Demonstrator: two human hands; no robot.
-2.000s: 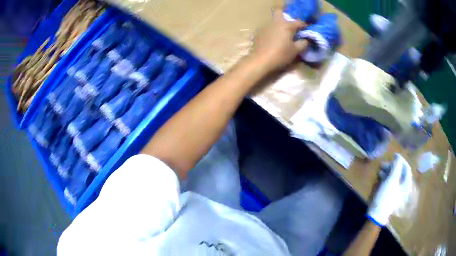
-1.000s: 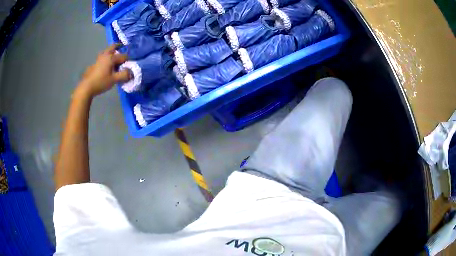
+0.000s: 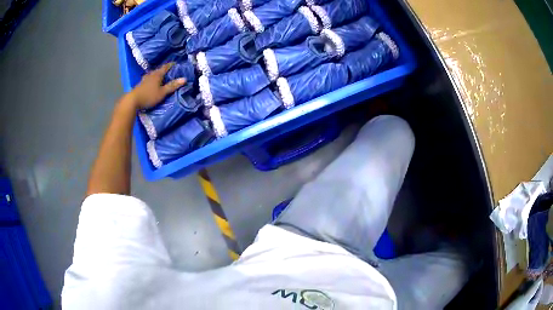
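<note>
My bare left hand (image 3: 156,88) lies over blue tubular pieces at the left side of a large blue tote (image 3: 315,106). Its thumb and forefinger are apart, with blue material between them; no firm grip shows. It hides part of one piece. Just below it lies another blue piece (image 3: 173,112) with its whitish fuzzy cuff toward the left wall. More blue pieces (image 3: 245,112) lie in rows, several with dark open ends. At the lower right edge, a cut-off white patch (image 3: 526,298) may be my gloved right hand; its fingers and hold cannot be made out.
The curved tan table (image 3: 479,79) is at the right, under glossy film. White cloth or sheet (image 3: 515,209) and a dark blue piece (image 3: 538,239) lie at its right edge. Another blue crate (image 3: 116,18) adjoins the tote. My legs are between tote and table; yellow-black tape (image 3: 217,212) marks the floor.
The view has turned from the table to the tote. My left hand has let go of the piece held by its cuff, which now lies in the row, and has moved slightly right.
</note>
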